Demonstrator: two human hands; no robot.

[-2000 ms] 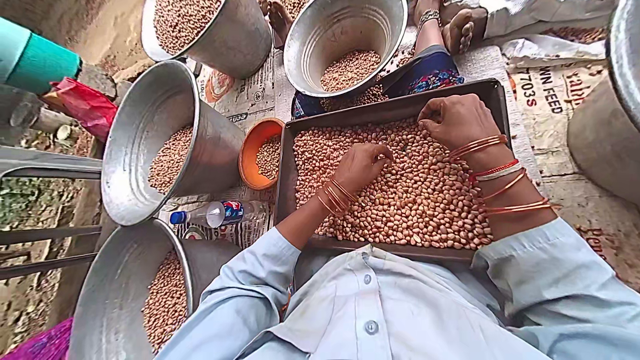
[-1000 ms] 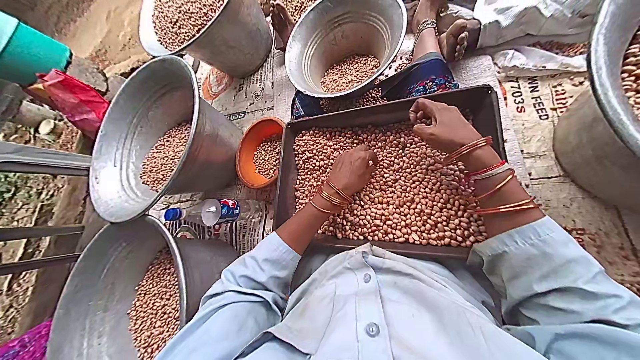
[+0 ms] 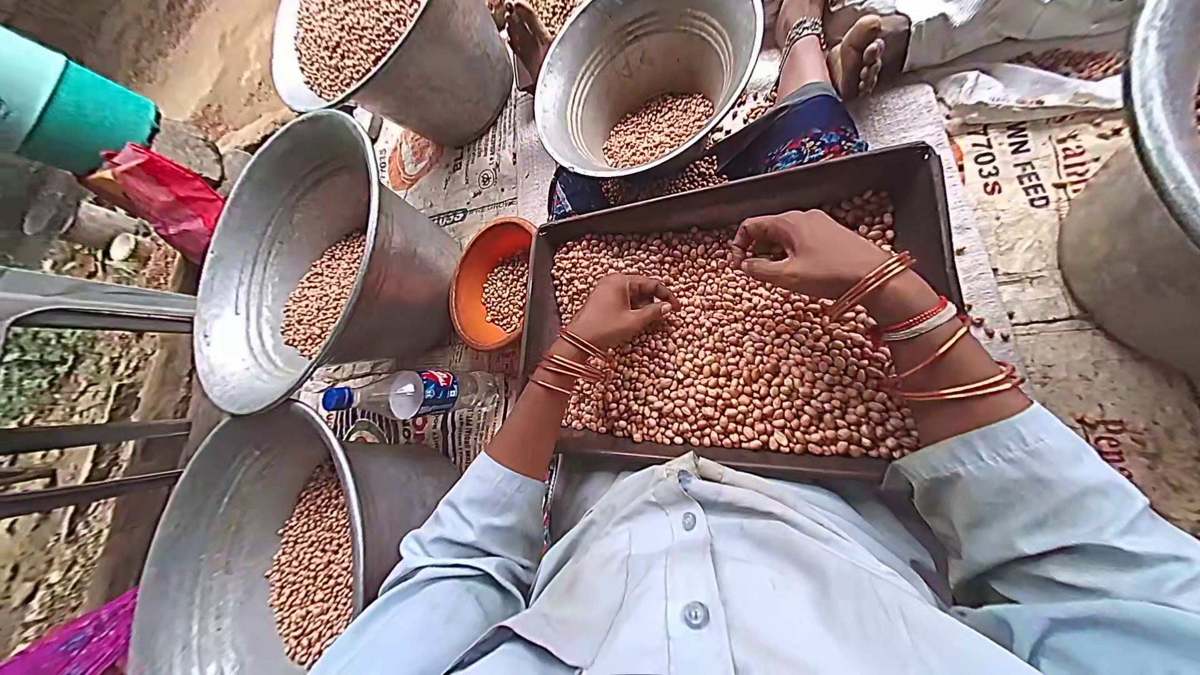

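A dark rectangular tray [image 3: 928,220] lies across my lap, filled with shelled peanuts [image 3: 741,375]. My left hand [image 3: 623,309] rests low over the peanuts in the tray's left half, fingers curled; whether a nut is between them cannot be told. Over the upper right part of the tray is my right hand [image 3: 797,248], its thumb and forefinger bent towards each other near the nuts; any nut between them is too small to make out. An orange bowl [image 3: 469,291] partly full of peanuts stands just beyond the tray's left edge.
Metal buckets [image 3: 220,244] holding peanuts stand at the left, with another bucket [image 3: 553,103] behind the tray and one [image 3: 1106,244] at the right. A plastic bottle [image 3: 403,394] lies near the left buckets. Another person's bare foot [image 3: 858,56] is beyond the tray. Printed sacks [image 3: 1031,272] cover the ground.
My right hand has stayed over the upper right of the tray, its fingers shifting slightly. The left hand remains over the tray's left half.
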